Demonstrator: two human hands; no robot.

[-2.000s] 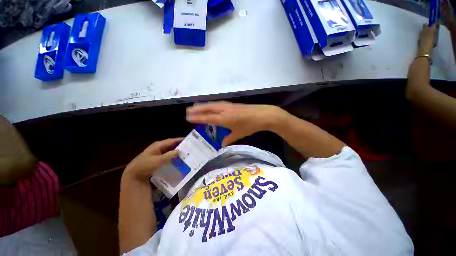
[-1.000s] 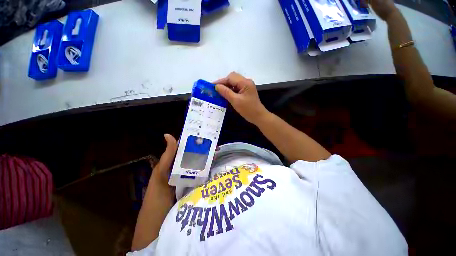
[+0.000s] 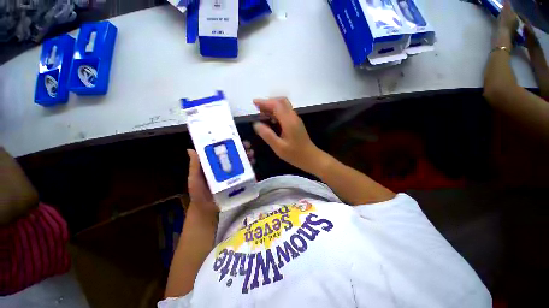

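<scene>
A white and blue window box [image 3: 233, 127] is held up over my lap, tilted slightly. A blue tray with a white plug shows through its window. A small blue edge stands up at its far end, and a white flap shows at its near end. My left hand [image 3: 201, 183] holds the box from its left side and beneath, with fingertips at the right edge. My right hand [image 3: 282, 129] is off the box to its right, empty, with thumb and fingers apart.
Two blue trays [image 3: 92, 59] with white cables lie at the left of the white tabletop [image 3: 150, 78]. Flat box blanks [image 3: 218, 27] lie mid-table. Filled boxes [image 3: 385, 30] lean at the right. Another person's arms [image 3: 502, 75] are at far right; a striped sleeve [image 3: 36, 246] is at left.
The blue tray has gone into the box and its plug now shows in the window. The box has shifted left and tilted. My right hand has let go of the tray end.
</scene>
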